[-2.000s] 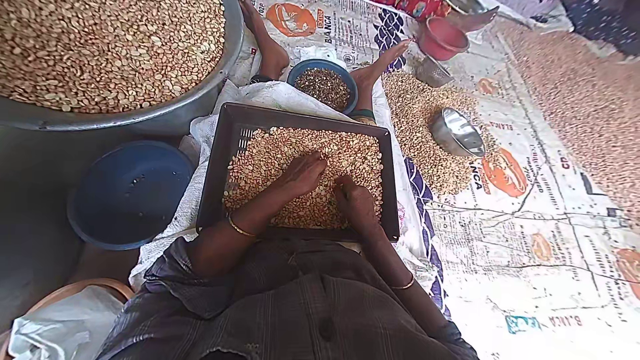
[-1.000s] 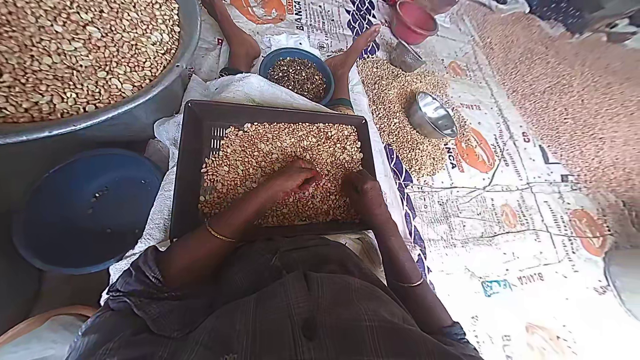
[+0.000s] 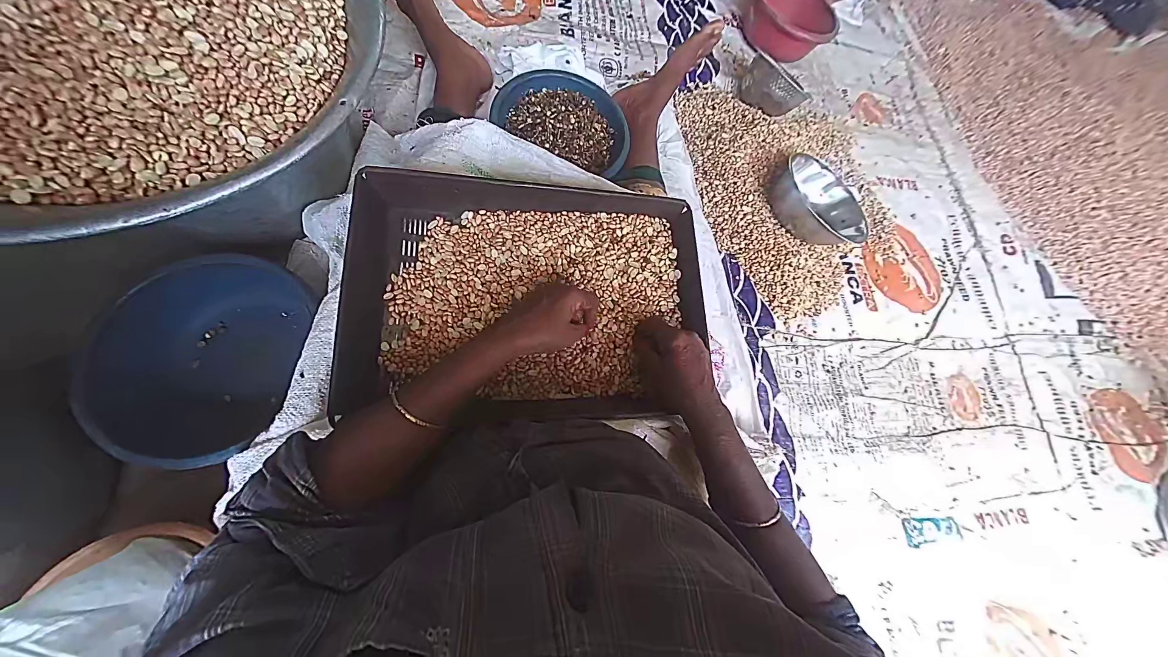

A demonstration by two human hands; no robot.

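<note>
A dark plastic tray (image 3: 520, 190) with slots in its bottom lies across my lap. Split, pale brown nuts or beans (image 3: 538, 246) cover most of its floor. Over the middle of them is my left hand (image 3: 555, 318), its fingers curled in; whether anything is inside them cannot be made out. My right hand (image 3: 673, 360) rests at the tray's right side, low down on the beans, also with bent fingers that are partly hidden. A small blue bowl (image 3: 625, 137) holding darker bits stands just beyond the tray, between two bare feet.
At the upper left stands a large metal basin (image 3: 360, 100) full of beans, with a wide blue basin (image 3: 119, 438) below it. On the printed sheet at right are a bean pile (image 3: 748, 182), a steel bowl (image 3: 821, 201), a metal container (image 3: 774, 84) and a red bowl (image 3: 789, 27).
My left hand has moved toward the tray's right side since the earliest frame and its fingers look more curled. The right hand stays near the tray's right side. The view has shifted somewhat.
</note>
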